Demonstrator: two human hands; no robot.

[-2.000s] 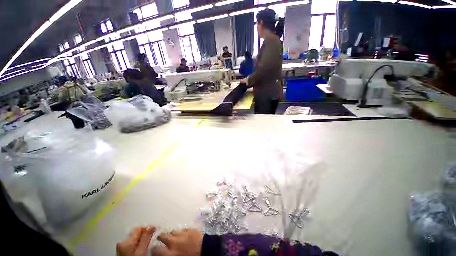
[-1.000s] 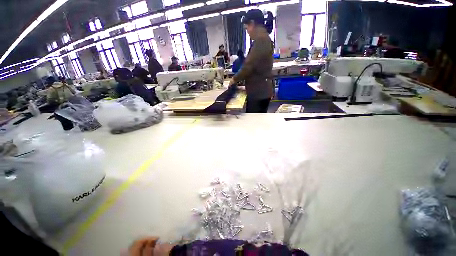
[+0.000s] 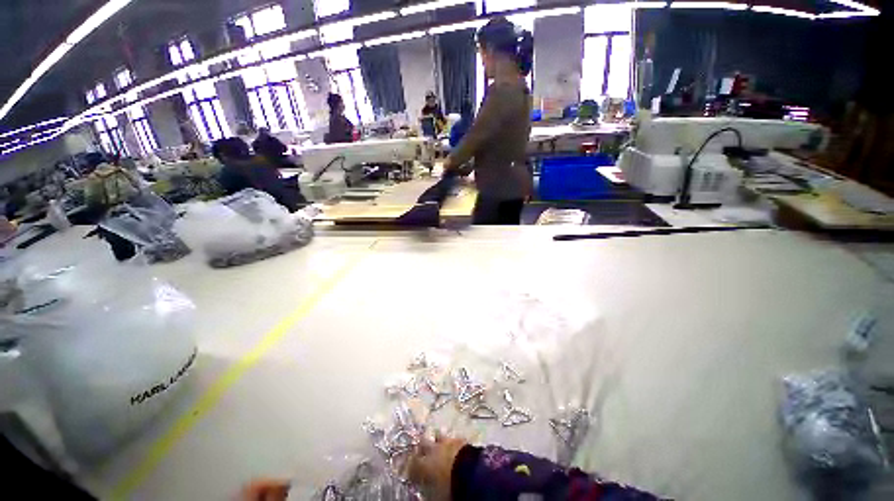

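Several silver triangular metal buckles (image 3: 515, 411) lie loose in front of me, some crowded towards the bottom edge. My right hand (image 3: 433, 464), in a dark flowered sleeve, reaches down among the nearer buckles. Its fingertips are blurred, so a grip cannot be told. My left hand (image 3: 265, 490) shows only as a small part at the bottom edge, left of the buckles. Whether it holds anything is hidden. A faint, glittery patch of clear plastic sleeves (image 3: 539, 323) lies beyond the buckles.
A printed white plastic bag (image 3: 113, 377) stands at the left, with another clear bag (image 3: 245, 230) beyond. A clear bag of hardware (image 3: 828, 421) lies at the right. Yellow tape (image 3: 235, 372) crosses the off-white table. A person (image 3: 502, 137) stands past the far edge.
My right hand has come from beside my left hand onto the buckles. The nearer buckles have shifted towards the bottom edge. My left hand has sunk lower, mostly out of view.
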